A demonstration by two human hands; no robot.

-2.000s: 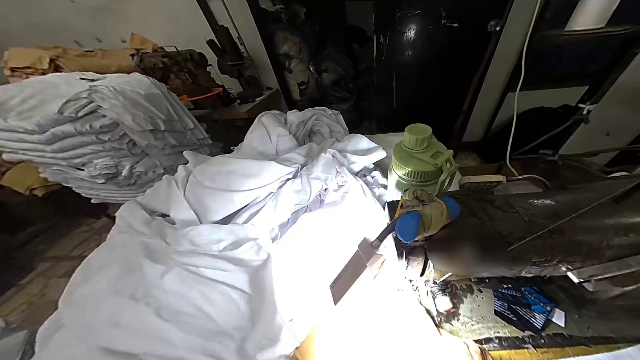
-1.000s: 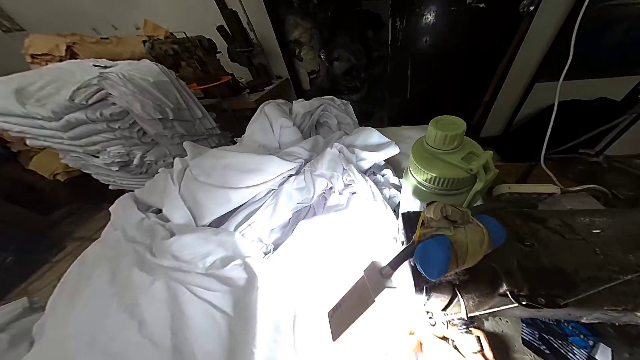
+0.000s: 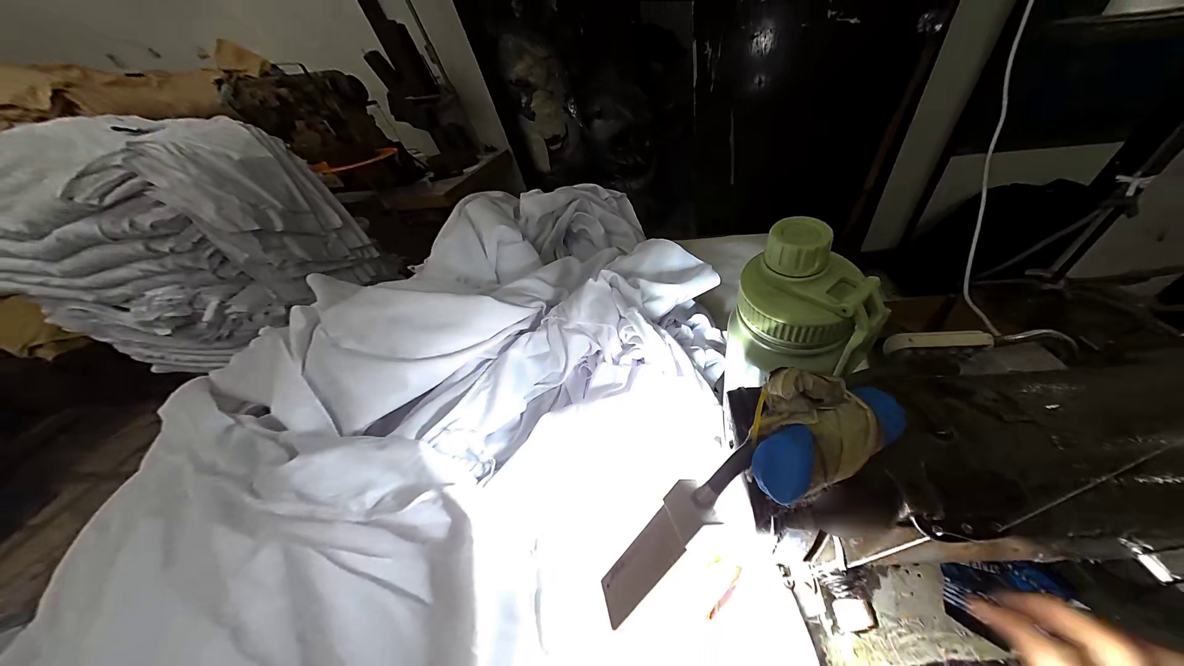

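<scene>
My right hand [image 3: 1064,629] is blurred at the lower right edge, fingers extended and apart, over or beside a dark blue printed packet [image 3: 1004,587]; contact is unclear. My left hand is out of view. White fabric [image 3: 398,370] lies in a rumpled heap across the middle, its front part brightly lit. Over it slants a flat rectangular grey head on a dark neck [image 3: 652,555], probably a work lamp. Beside the neck is a blue roll wrapped in tan cloth [image 3: 823,439], on a dark machine body [image 3: 1017,435]. A green-lidded bottle [image 3: 800,287] stands behind the roll.
Folded whitish fabric [image 3: 176,240] is stacked high at the left. Behind it are a dark machine [image 3: 305,106] and an orange curved object [image 3: 356,164]. A white cable [image 3: 988,176] hangs at the right, above a pale elongated object [image 3: 937,342].
My right hand has come into view at the lower right, by the blue packet. The fabric heap and the bottle have not plainly moved; the view has shifted.
</scene>
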